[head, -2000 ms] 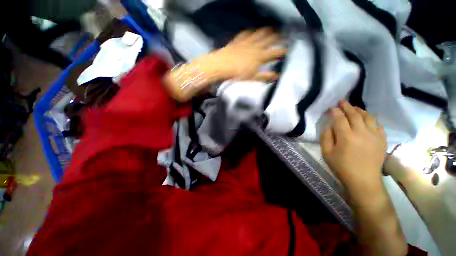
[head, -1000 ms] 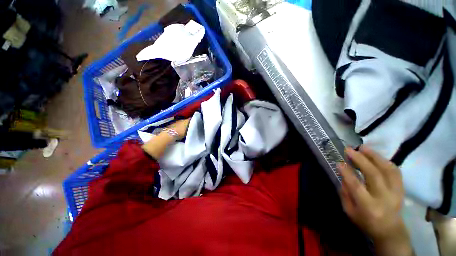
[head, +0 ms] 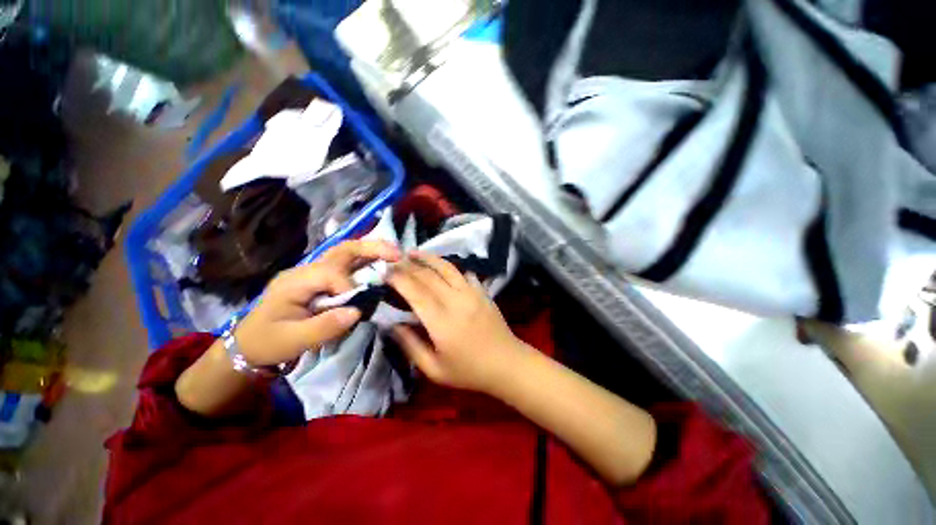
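My left hand (head: pixel 298 308), with a bracelet at the wrist, has its fingers closed on a white and black cut piece (head: pixel 354 291) above my lap. My right hand (head: pixel 452 320) is beside it, with its fingertips on the same piece. The fingertips of both hands meet and partly hide it. A bundle of white and black cut pieces (head: pixel 344 374) lies on my lap under the hands. The large light-grey garment fabric with black stripes (head: pixel 780 195) lies on the white sewing table (head: pixel 708 328), untouched by either hand.
A blue plastic basket (head: pixel 144 246) at the left holds brown and white cloth and clear bags. The table's front edge carries a measuring strip (head: pixel 606 292). A bright machine light glares at the far right. Scraps (head: pixel 139 92) lie on the floor at the upper left.
My right hand has left the table edge and come to my lap beside my left hand. Both hands now hold a piece from the bundle. The view has shifted.
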